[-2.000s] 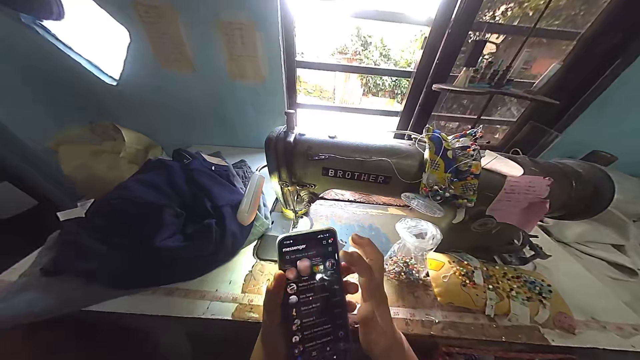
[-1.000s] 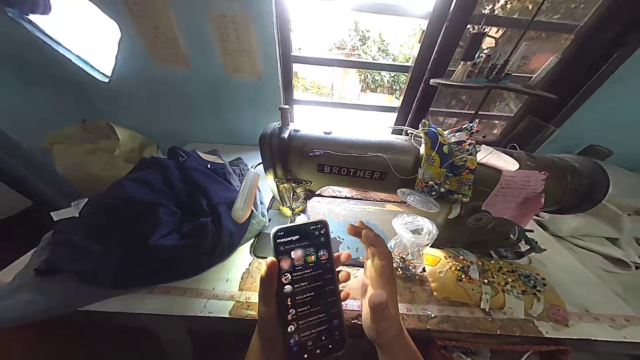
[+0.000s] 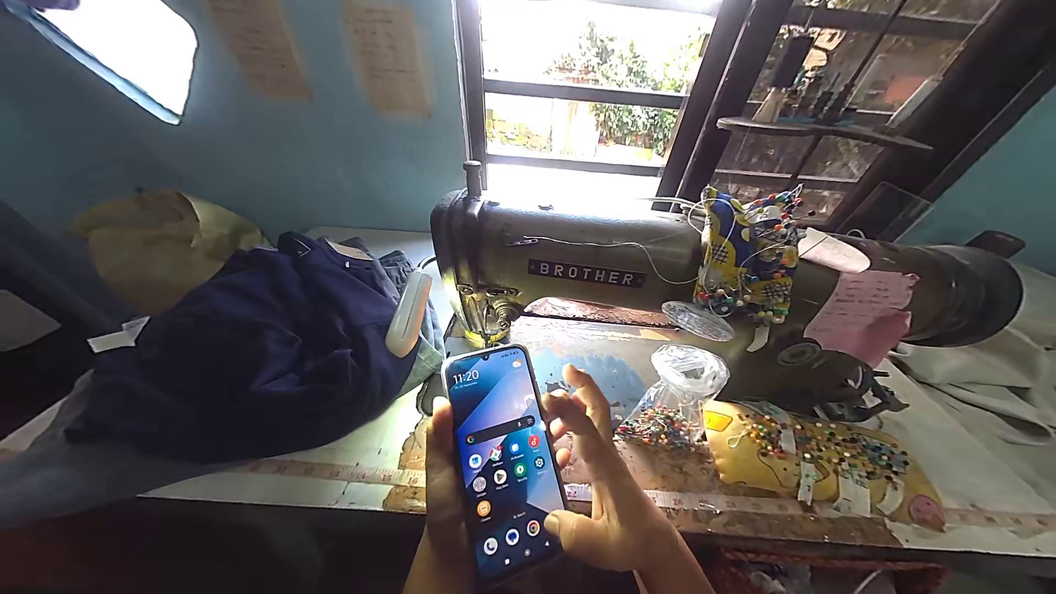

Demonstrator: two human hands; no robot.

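Note:
A smartphone (image 3: pixel 505 462) stands upright in my left hand (image 3: pixel 441 487), its lit screen showing a home page of app icons. Along the phone's right edge is my right hand (image 3: pixel 606 487), thumb at the lower right of the screen and fingers raised and apart. Behind the phone is a Brother sewing machine (image 3: pixel 586 247) with a thread along its arm. A patterned pincushion (image 3: pixel 747 256) full of pins hangs on the machine. To the right of my right hand are a plastic bag of coloured pins (image 3: pixel 664 421) and a yellow pincushion (image 3: pixel 817 458).
Dark blue cloth (image 3: pixel 264 355) is heaped at the left, with a white lamp-like device (image 3: pixel 409 313) beside it. A tape measure (image 3: pixel 701 502) runs along the table's front edge. Pale fabric (image 3: pixel 973 371) lies at the right. Behind stands a barred window (image 3: pixel 577 91) beside a thread stand (image 3: pixel 825 130).
The phone's screen has changed from a messenger list to the home page. My right thumb has come to the lower right of the screen.

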